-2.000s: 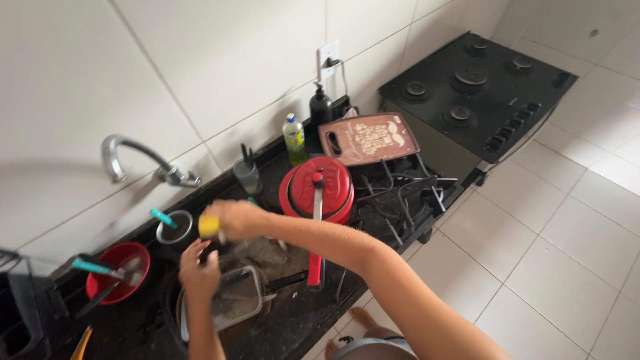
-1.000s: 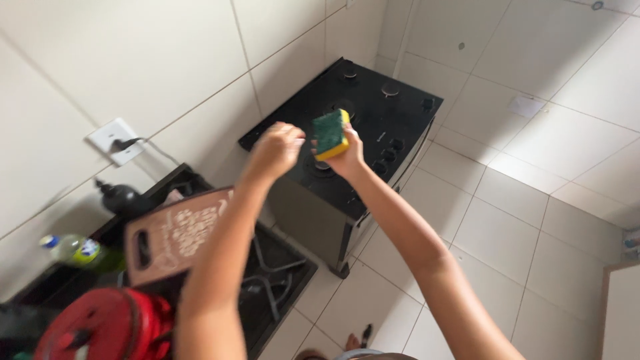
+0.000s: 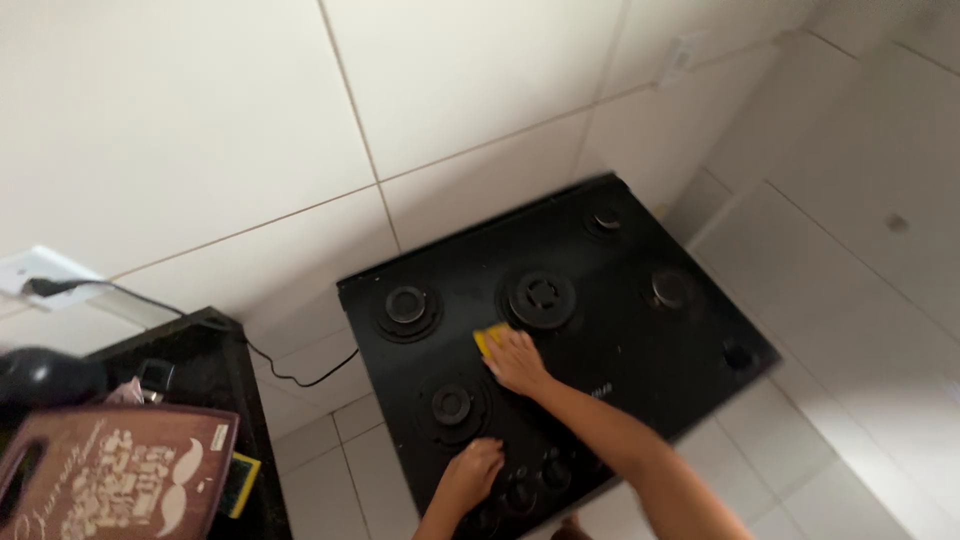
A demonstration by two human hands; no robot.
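The black gas stove [image 3: 592, 352] stands against the tiled wall, its burners bare of grates. My right hand [image 3: 519, 361] presses a yellow sponge [image 3: 489, 339] flat on the cooktop, between the center burner [image 3: 541, 298] and the burners on the left. Most of the sponge is hidden under my fingers. My left hand [image 3: 477, 466] rests near the front edge, just below the front left burner [image 3: 451, 405] and beside the control knobs [image 3: 523, 493]. Its fingers are curled, and whether they hold anything is hard to tell.
On the dark counter [image 3: 259, 450] at left lie a wooden cutting board [image 3: 127, 472] with writing and a green and yellow sponge [image 3: 240, 484]. A black cord [image 3: 300, 382] runs from the wall outlet [image 3: 56, 277] toward the stove. A gap separates counter and stove.
Both hands, raised over the stove one second ago, are now down at the cooktop. The sponge in my right hand has moved onto its surface. The view has swung toward the stove.
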